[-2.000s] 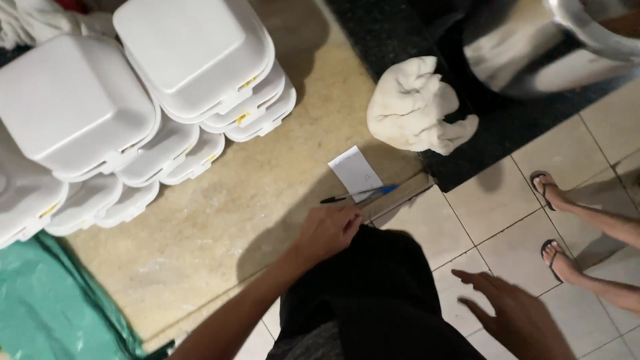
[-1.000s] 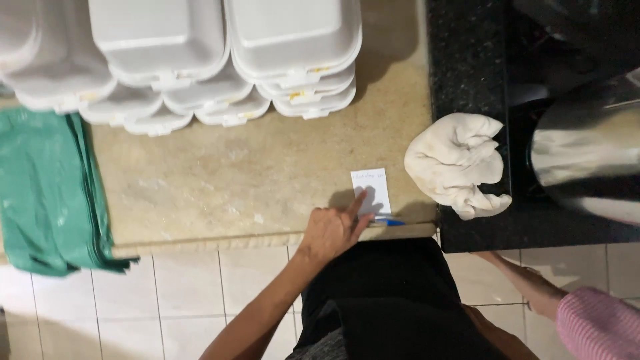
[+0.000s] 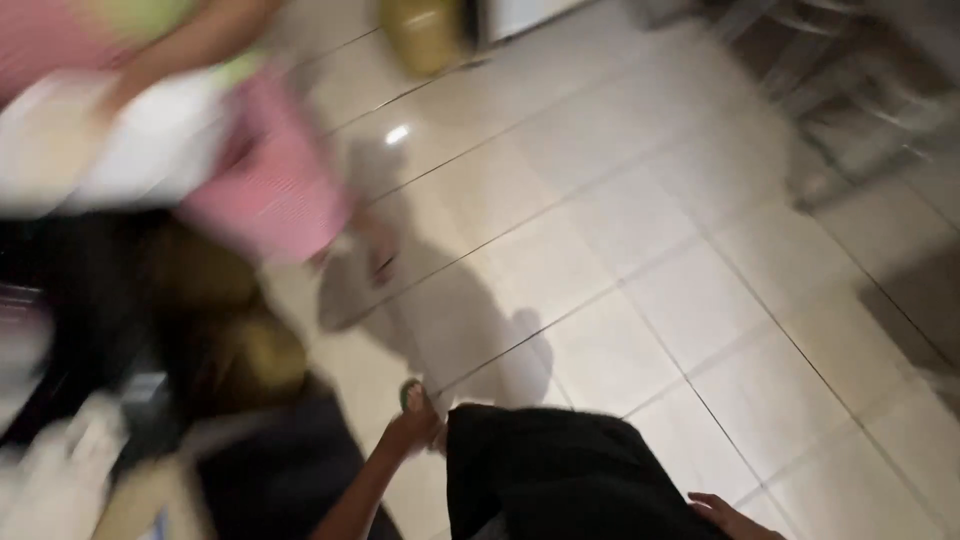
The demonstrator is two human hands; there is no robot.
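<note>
My left hand (image 3: pixel 416 431) is beside the black clothing (image 3: pixel 555 465) I wear, over the tiled floor. It is small and blurred, and its fingers cannot be made out; a small green-rimmed thing (image 3: pixel 409 391) shows just past it, too unclear to name. At the bottom right, my right hand (image 3: pixel 716 510) hangs with its fingers apart and nothing seen in it, partly cut off by the frame. A bunched white cloth (image 3: pixel 67 472) lies at the lower left, near the blurred counter edge (image 3: pixel 139 499) with a blue item on it.
At the upper left stands a person in pink clothing (image 3: pixel 277 180), an arm over blurred white things (image 3: pixel 157 142). A yellow container (image 3: pixel 424 34) stands on the tiled floor (image 3: pixel 585 240) at the top. A blurred metal-framed object (image 3: pixel 862 112) is at the upper right.
The view has swung strongly from the counter to the floor. My left hand, which pointed at the paper slip on the counter, is now off it, beside my clothing.
</note>
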